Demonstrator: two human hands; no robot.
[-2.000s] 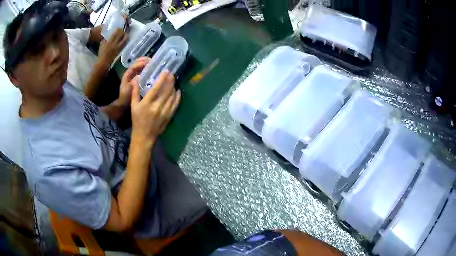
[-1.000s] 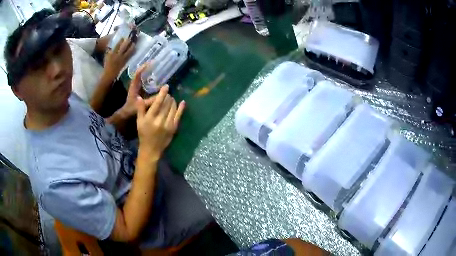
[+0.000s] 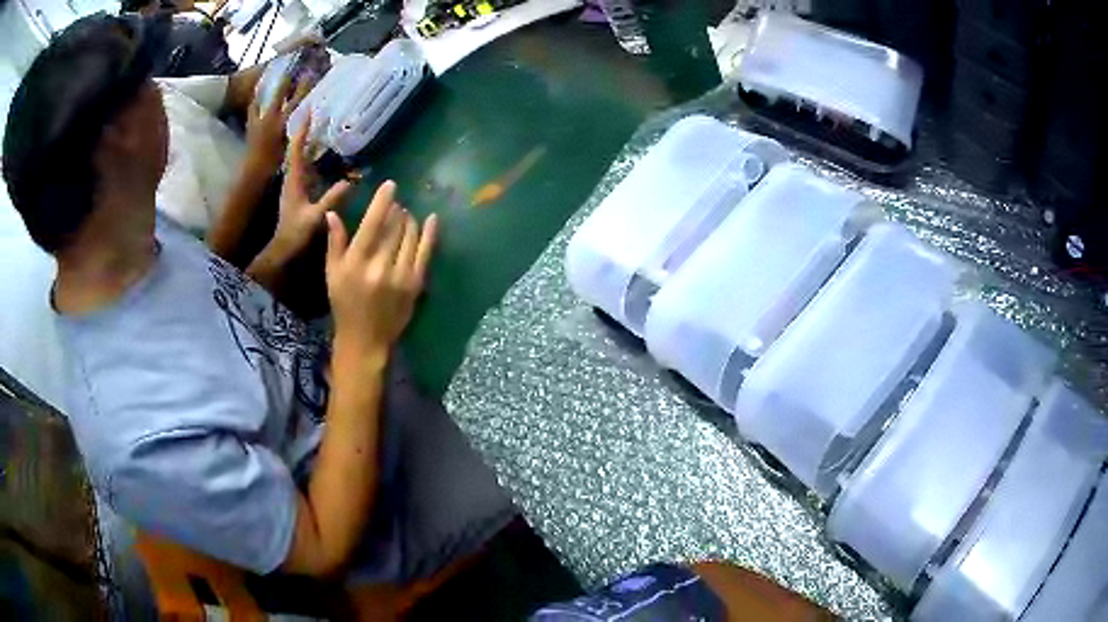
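Note:
Neither of my hands is in view. A dark sleeve (image 3: pixel 632 598) and a bit of bare arm (image 3: pixel 759 595) show at the bottom edge, cut off by it; the hand is out of the picture. In front lies a slanting row of part-built units with frosted white covers (image 3: pixel 759 261) on dark bases, side by side on bubble wrap (image 3: pixel 608 450). The lower right end of the row is cut off by the picture's edge. A separate frosted unit (image 3: pixel 832 79) on a black base lies behind the row.
A seated person in a cap and grey shirt (image 3: pixel 194 401) is at the left with both hands raised, empty. Beyond, another person's hand holds a clear part near clear oval pieces (image 3: pixel 365 103) on the green tabletop (image 3: pixel 535 134). Tall black stacks (image 3: pixel 996 109) stand at the back right.
The neighbour's hands have left the clear oval piece, which now lies farther back beside another. The neighbour's head has turned away. The view has shifted slightly; the row of units looks unchanged.

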